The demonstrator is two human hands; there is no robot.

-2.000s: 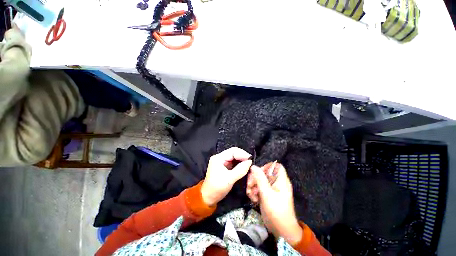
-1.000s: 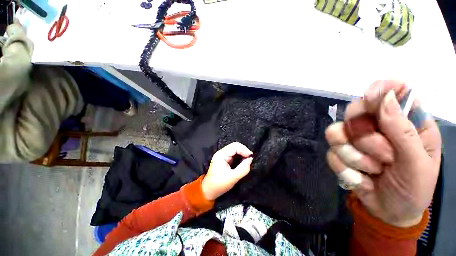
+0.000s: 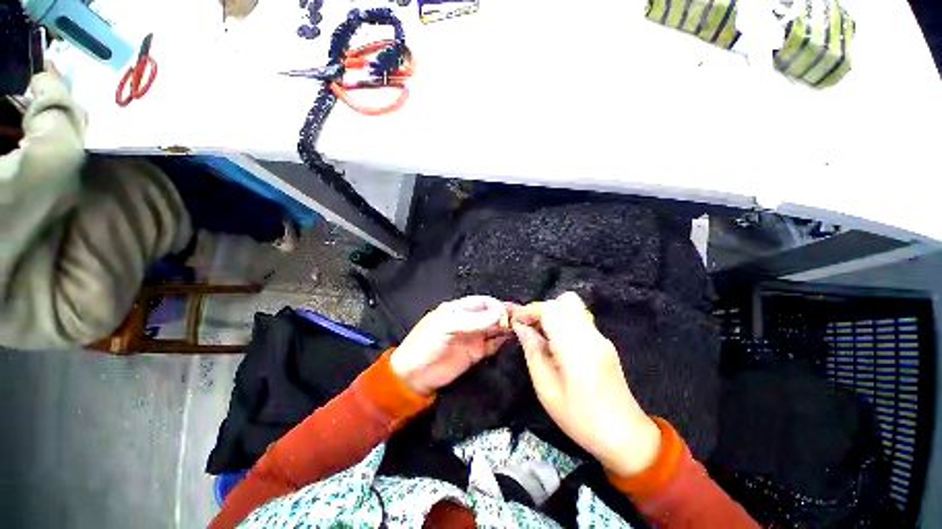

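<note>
A black, nubbly garment (image 3: 620, 243) lies across my lap below the table edge. My left hand (image 3: 454, 339) is over it, with its thumb and fingertips pinched together. My right hand (image 3: 578, 367) meets it from the right, and the fingertips of both hands touch. What is between the fingertips is too small to make out; no needle or thread can be seen clearly. Cloth under the hands is partly hidden by them.
The white table (image 3: 578, 114) bears orange-handled scissors (image 3: 374, 95) under a black bumpy strip (image 3: 315, 129), red scissors (image 3: 136, 81) and yellow striped bundles (image 3: 816, 47). A black crate (image 3: 878, 362) is right. A person's sleeve (image 3: 52, 124) and black cloth (image 3: 284, 377) are left.
My right hand swung up and out to the right, close to the camera, and has come back to my left hand. My left hand stayed over the garment.
</note>
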